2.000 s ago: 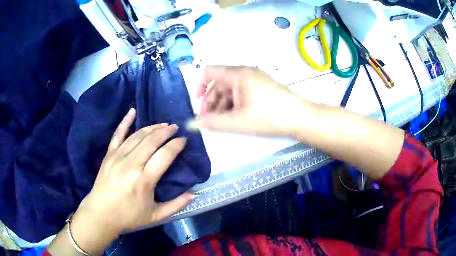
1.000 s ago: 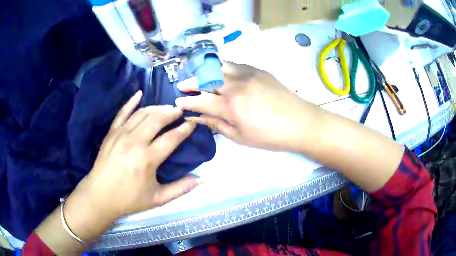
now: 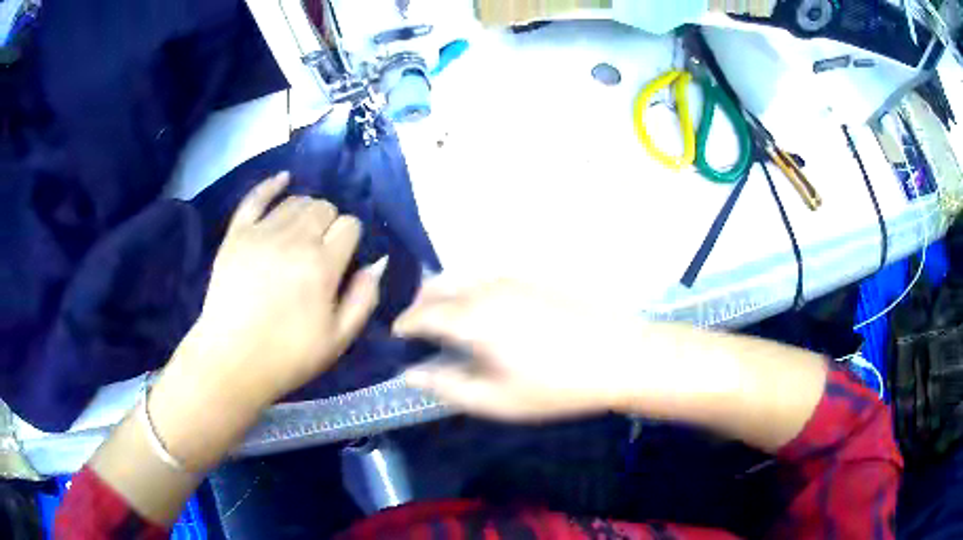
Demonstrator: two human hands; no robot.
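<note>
The dark navy garment (image 3: 317,158) lies on the white machine table and runs up to the presser foot (image 3: 366,105). The sewing machine head (image 3: 306,32) is at the top, with a translucent blue block (image 3: 409,93) right of the foot. My left hand (image 3: 290,280) rests on the garment below the foot, its fingers curled with fabric gathered at the thumb. My right hand (image 3: 507,348) is blurred, at the garment's right edge near the table front; its fingertips are at the fabric, and whether they grip it is unclear.
Scissors with yellow and green loops (image 3: 721,132) lie at the right, beside a slim orange-brown tool (image 3: 792,177). Dark straps (image 3: 784,237) cross the table edge. A measuring tape (image 3: 317,411) runs along the front edge. Brown cardboard (image 3: 539,11) shows at the top.
My right hand has moved from beside the foot down toward the table's front edge. My left fingers have curled in. The camera view has shifted, and the fabric under my hands is bunched differently.
</note>
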